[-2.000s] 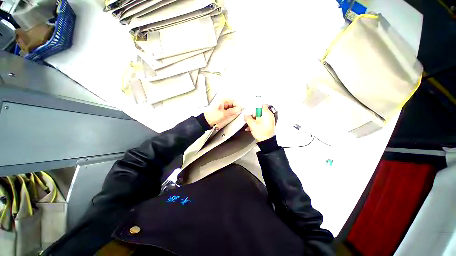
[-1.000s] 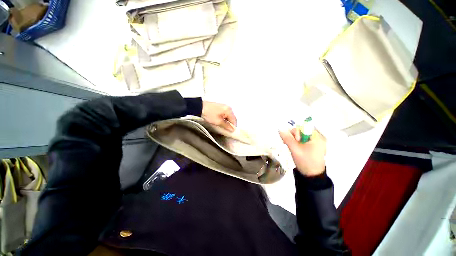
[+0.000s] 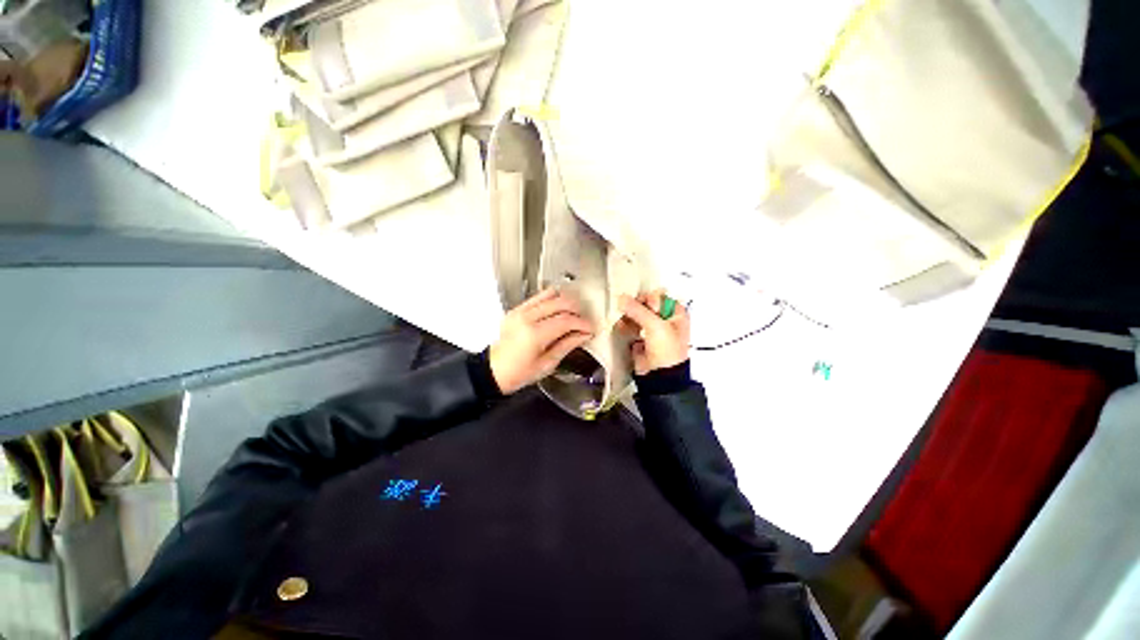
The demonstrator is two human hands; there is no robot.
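Observation:
A beige-grey bag body [image 3: 578,256] lies at the table edge in front of me, its mouth open and one end pointing away from me. My left hand [image 3: 540,340] rests on its near part with the fingers on the cloth. My right hand [image 3: 655,333] pinches the cloth edge just to the right. A small green thing [image 3: 668,306] shows at the right fingers; its tip cannot be made out. A small dark spot, perhaps a snap, is on the cloth above my left fingers.
Flat bag pieces [image 3: 398,125] are stacked beyond on the left. A fuller bag [image 3: 956,125] lies far right. A dark cord [image 3: 746,335] and a small green tool [image 3: 821,370] lie right of my hands. A blue basket [image 3: 110,65] and grey cabinet [image 3: 163,300] stand left.
The bag has turned from lying across my lap to pointing away from me. My right hand has come in from the right onto the cloth; my left hand has moved down onto the bag.

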